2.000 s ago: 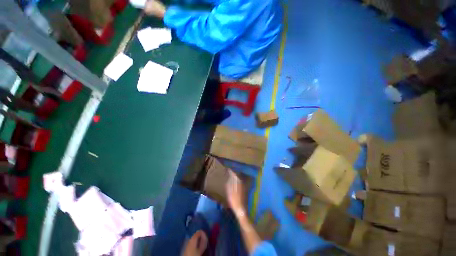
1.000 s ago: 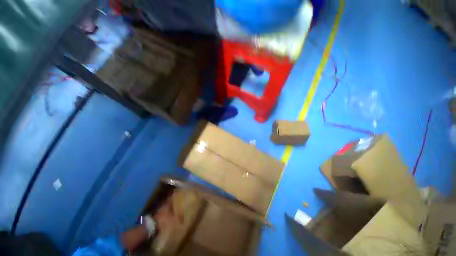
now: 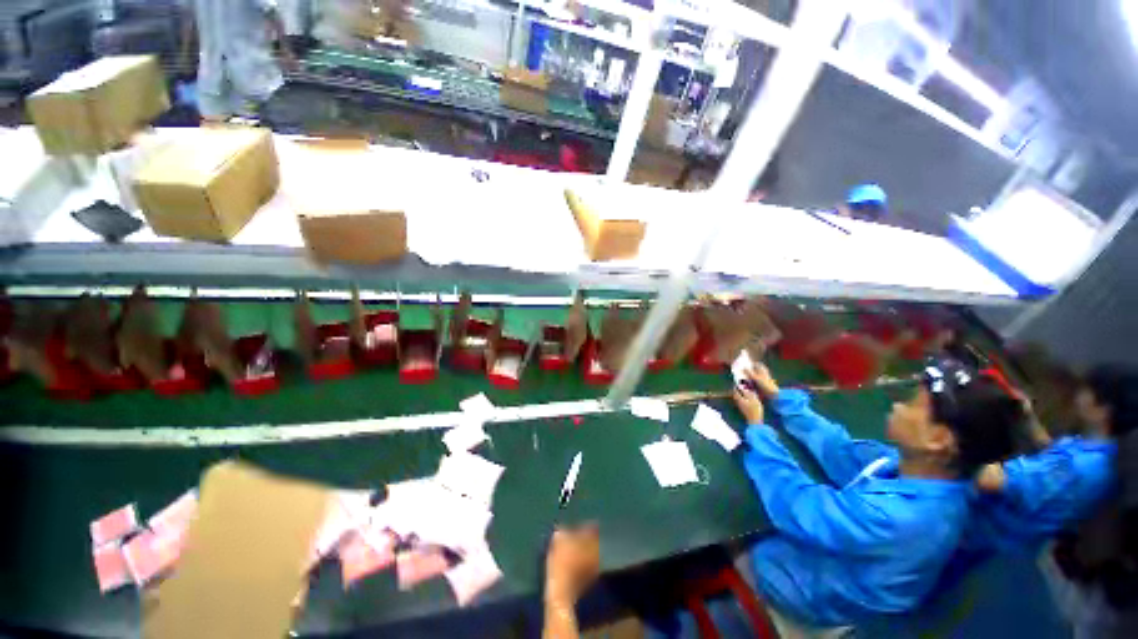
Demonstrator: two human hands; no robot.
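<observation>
A plain brown cardboard piece or box (image 3: 237,549) stands at the lower left over the green bench (image 3: 624,549), cut off by the bottom edge. Pink packets lie in a loose heap (image 3: 418,518) right of it, and several more (image 3: 125,546) lie on its left. My right hand (image 3: 572,562) is low in the middle, over the bench's near side, slightly blurred; its fingers look curled, but whether it holds anything is unclear. A thin white pen-like stick (image 3: 570,478) lies just beyond it. My left hand is not visible.
Open red boxes with brown lids (image 3: 418,356) line the conveyor behind a pale rail (image 3: 312,431). Above is a white shelf (image 3: 499,225) with cartons (image 3: 206,181) and a slanting post (image 3: 749,137). A neighbour in a blue smock (image 3: 836,524) sits at right, near white leaflets (image 3: 670,462).
The view has swung up from the floor cartons to the bench and shelf. The brown cardboard now stands at the packets. My right hand is over the bench; the hand seen in the floor carton is gone.
</observation>
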